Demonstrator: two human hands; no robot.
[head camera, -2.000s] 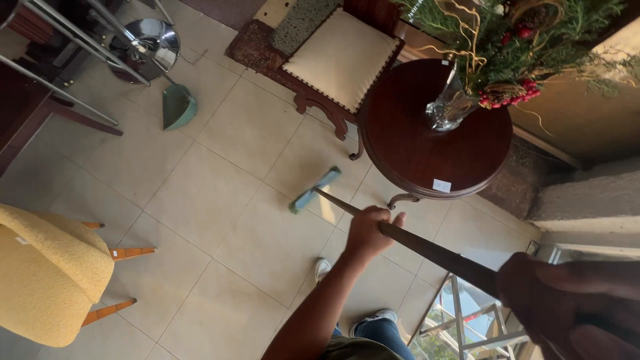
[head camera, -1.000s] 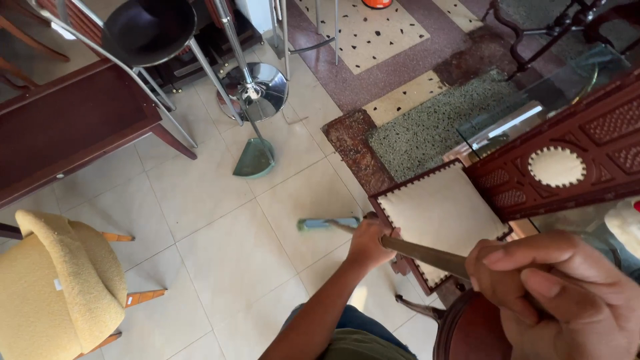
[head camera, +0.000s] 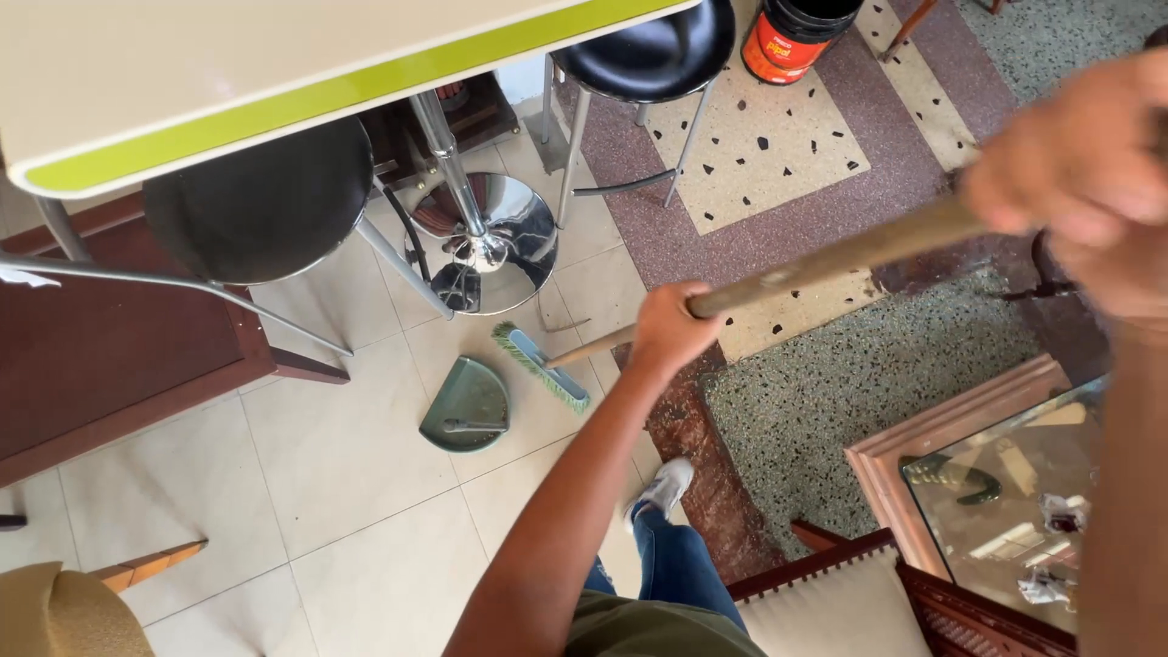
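Note:
A long wooden broom handle (head camera: 839, 251) runs diagonally from the upper right down to a blue broom head with green bristles (head camera: 543, 365) on the tiled floor. My left hand (head camera: 675, 328) is closed around the lower part of the handle. Higher up, my right hand (head camera: 1068, 164), blurred and close to the camera, grips its upper end. Just left of the broom head, a green dustpan (head camera: 465, 392) lies on the tiles, a small gap between them.
A white table with a green edge (head camera: 365, 87) and black-seated stools (head camera: 265, 201) stand ahead, beside a chrome pedestal base (head camera: 493, 251). Farther off is a black bucket with an orange label (head camera: 789, 46). A framed mirror (head camera: 1004, 474) and cushioned chair (head camera: 830, 611) are at lower right, a yellow chair (head camera: 73, 611) at lower left.
The broom head has moved across the floor to beside the dustpan, with both hands still on the handle. The view has shifted toward the stools and table.

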